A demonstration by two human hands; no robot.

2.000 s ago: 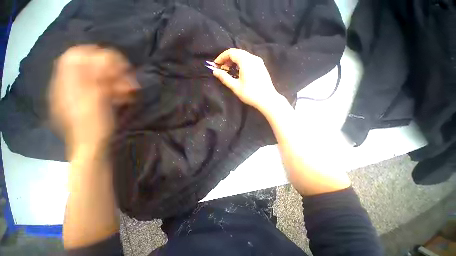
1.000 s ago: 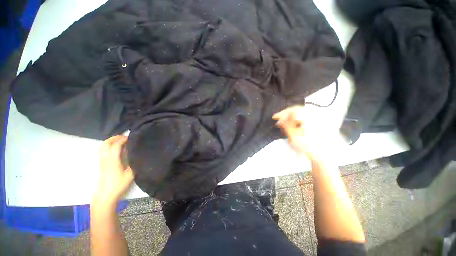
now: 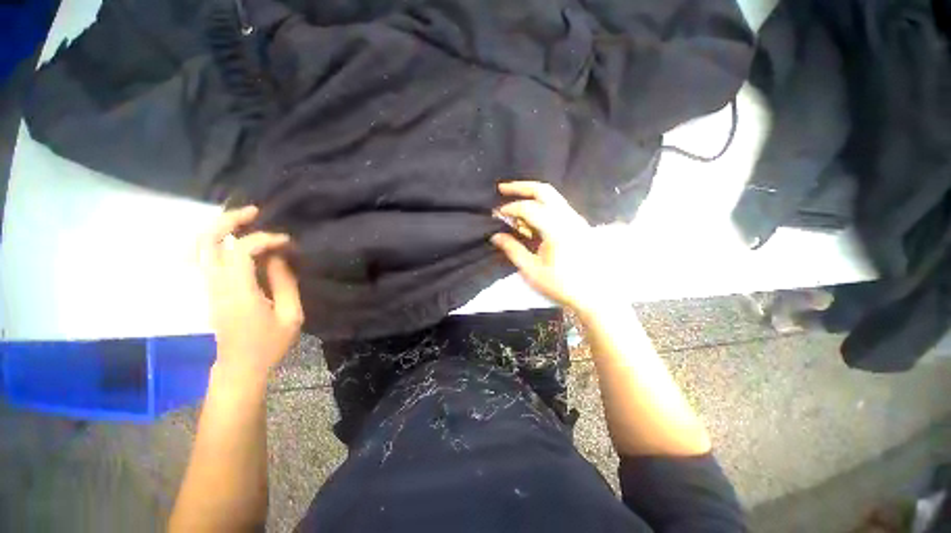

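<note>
A lint-speckled black garment (image 3: pixel 417 135) lies spread on the white table, its lower edge hanging over the front. My left hand (image 3: pixel 255 281) is at the garment's left edge, its fingers apart and holding nothing visible. My right hand (image 3: pixel 547 245) is over the garment's lower right part, fingers curled around small thread snips (image 3: pixel 508 220); only their pale tips show. A gathered band with a small shiny eyelet (image 3: pixel 247 30) is at the upper left. A black drawstring (image 3: pixel 701 156) loops out at the right.
A pile of black garments (image 3: pixel 886 135) lies at the right of the white table (image 3: pixel 94 250) and hangs over its edge. A blue crate (image 3: pixel 78 377) is below the left edge. Pale thread clippings (image 3: pixel 417 385) lie on the dark apron.
The garment's front part has been flattened and its round fold is gone. My left hand has moved slightly up and right; my right hand has moved left onto the cloth.
</note>
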